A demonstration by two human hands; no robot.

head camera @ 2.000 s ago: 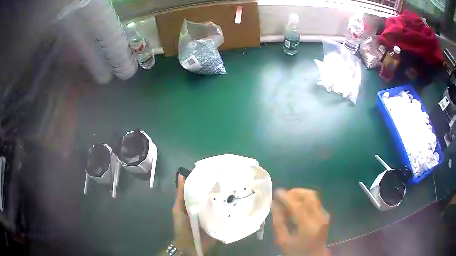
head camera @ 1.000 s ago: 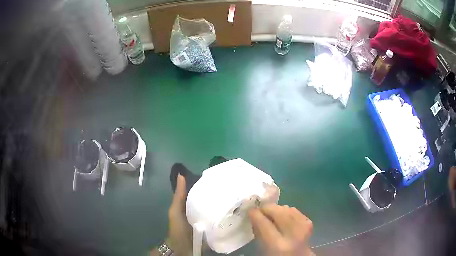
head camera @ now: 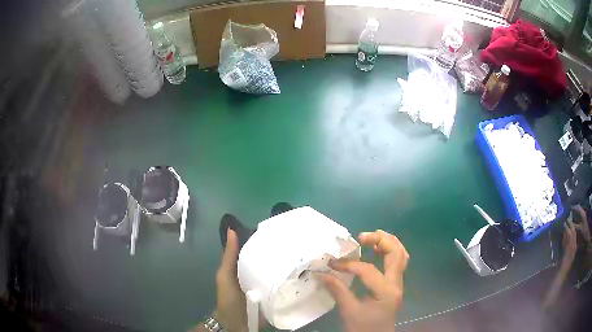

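A white camera housing (head camera: pixel 279 249) is held low in the middle of the view, tilted so that its open cavity faces right and towards me. A white antenna stick (head camera: pixel 252 311) hangs at its lower left, and black lobes (head camera: pixel 232 228) show behind its upper left. My left hand (head camera: pixel 228 285) holds the housing from the left side, its fingers mostly hidden behind it. My right hand (head camera: pixel 370 279) has its thumb and a finger inside the cavity opening, at what looks like thin wires; the fingertips are blurred, so a grip cannot be confirmed.
Two finished-looking units (head camera: pixel 162 194) stand at left, another unit (head camera: pixel 491 249) at right beside a blue tray (head camera: pixel 514 211) of white pieces. Bags, bottles (head camera: pixel 367 47) and red cloth (head camera: pixel 524 55) line the back. Stacked white cups (head camera: pixel 133 55) stand rear left. Another person's hands (head camera: pixel 571 240) show at right.
The housing has tilted from facing me to facing right. My right hand has moved from beside it into its cavity, and its fingers have spread since one second ago. The other person's hands have come further into view.
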